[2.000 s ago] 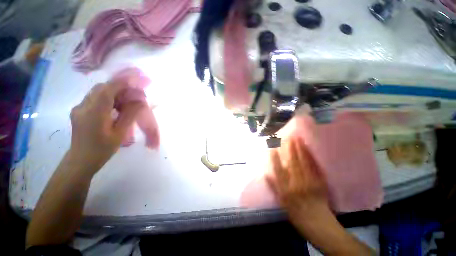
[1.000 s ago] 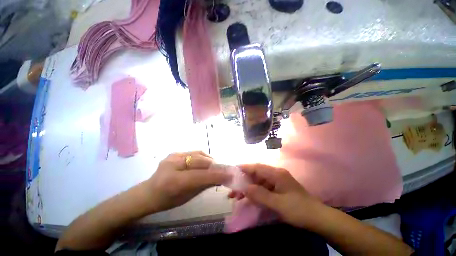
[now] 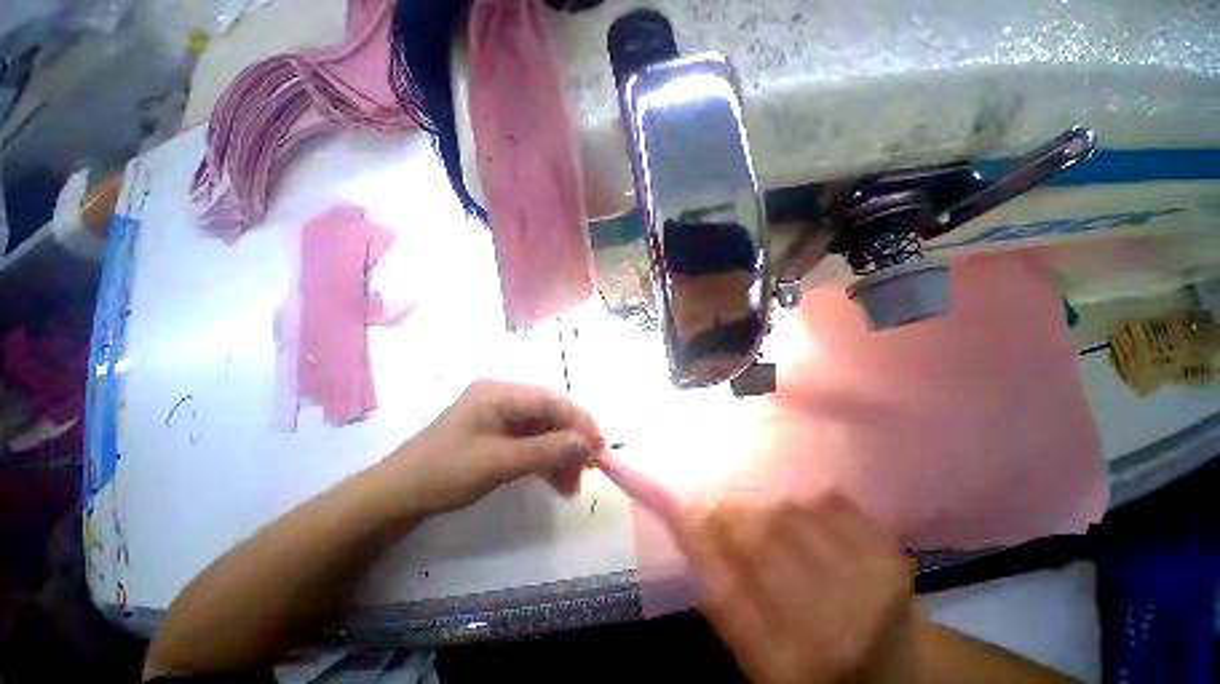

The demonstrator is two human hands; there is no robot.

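Observation:
A large pink panel (image 3: 963, 401) lies flat to the right of the needle area and reaches the table's front edge. My left hand (image 3: 515, 448) pinches one end of a narrow pink piece (image 3: 645, 492) between thumb and fingers, left of the panel. My right hand (image 3: 809, 575), blurred, is closed on the other end, over the panel's front part. The piece is stretched between my hands. Small pink pieces (image 3: 335, 314) lie overlapped on the table at the left. The chrome cover (image 3: 702, 201) hides much of the needle area.
A curved bundle of layered pink pieces (image 3: 268, 127) lies far left. A pink strip (image 3: 525, 174) and a dark thread bunch (image 3: 435, 94) hang from the white sewing machine head (image 3: 856, 80). A tension knob (image 3: 899, 294) sticks out right of the cover. A tan label (image 3: 1164, 350) is at the table's right.
My right hand has turned over and moved right and down, drawing the small piece out between my hands. My left hand has shifted slightly. The machine appears larger and closer in view.

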